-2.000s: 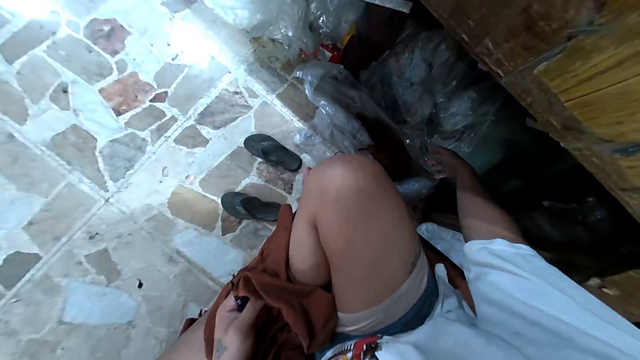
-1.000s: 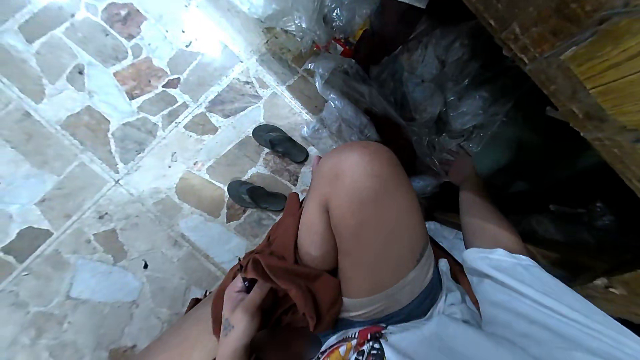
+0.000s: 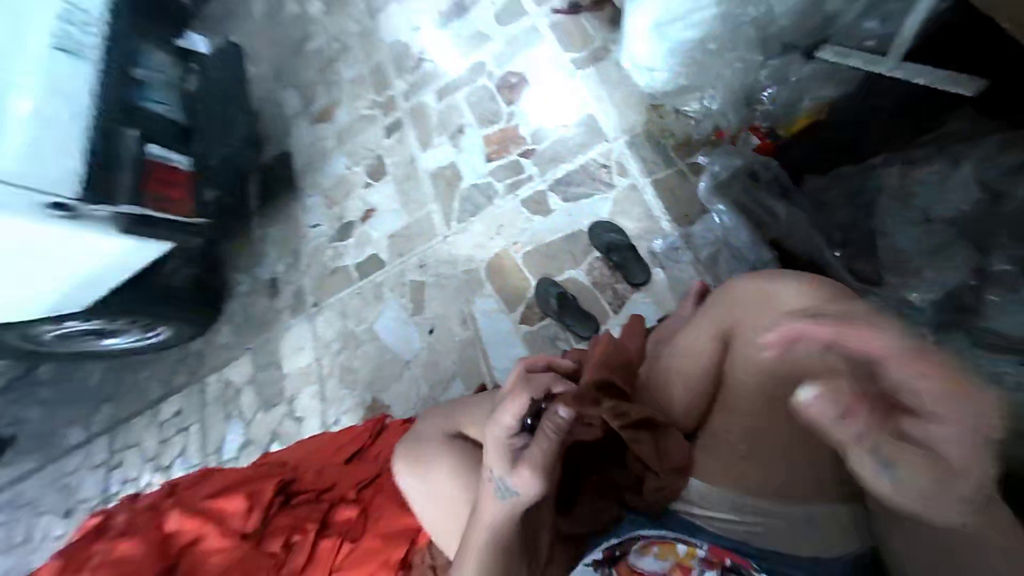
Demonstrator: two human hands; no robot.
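My left hand [image 3: 532,424] grips a bunched brown cloth [image 3: 632,432] together with a small dark object [image 3: 532,416] whose kind I cannot tell. The cloth lies across my lap, between my thighs. Above my bare thigh, at the right, my right hand [image 3: 888,400] is raised and blurred, its fingers apart and curved, with nothing seen in it. Bright red-orange cloth [image 3: 264,504] spreads beside my other thigh at the lower left.
Dark flip-flops [image 3: 620,252] stand on the stone-patterned floor [image 3: 416,264] before me. Clear plastic bags [image 3: 744,200] are heaped at the upper right, near a pale flat bar [image 3: 900,70]. A white vehicle [image 3: 56,160] with a red tail light [image 3: 168,184] stands at the left.
My right hand has come away from the plastic bags and is now over my thigh. My left hand still holds the brown cloth. The view has swung left, showing the vehicle and red-orange cloth.
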